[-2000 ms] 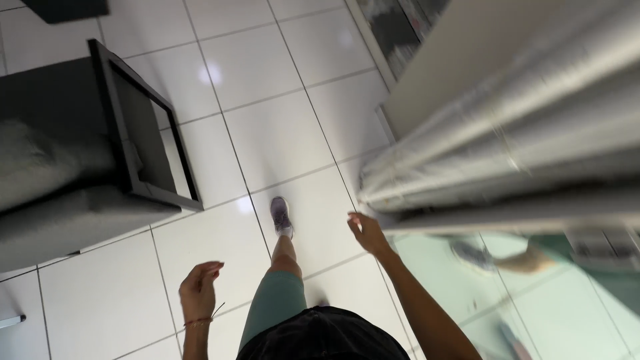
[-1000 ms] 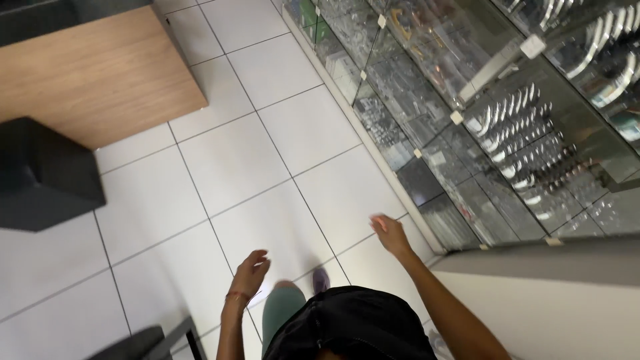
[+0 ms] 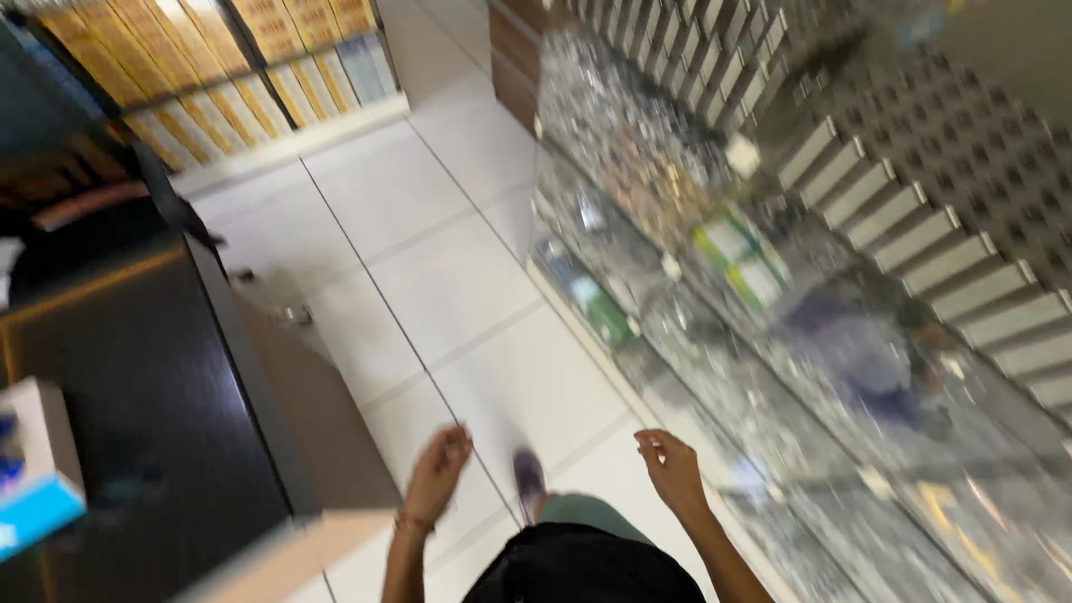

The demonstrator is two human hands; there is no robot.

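My left hand (image 3: 437, 473), with a thin bracelet at the wrist, hangs low at the centre-left with its fingers loosely curled and nothing in it. It is nearest to the side of a dark-topped counter (image 3: 159, 377). My right hand (image 3: 672, 471) is also empty, its fingers bent and a little apart. Beside it runs a glass display case (image 3: 720, 335) filled with many small items, which are blurred. Neither hand touches anything. Between the hands show one shoe (image 3: 528, 479), a green-clad leg (image 3: 595, 512) and a black garment or bag (image 3: 582, 569).
White floor tiles (image 3: 469, 293) run between counter and case. Shelves of yellow boxes (image 3: 276, 33) stand at the far left. A white and blue box (image 3: 50, 469) lies on the counter. A brown cabinet (image 3: 512, 63) stands beyond the case.
The view has moved forward along the aisle. The counter's dark top and the yellow boxes have come into sight; the black stool-like block has left it. Both hands remain empty.
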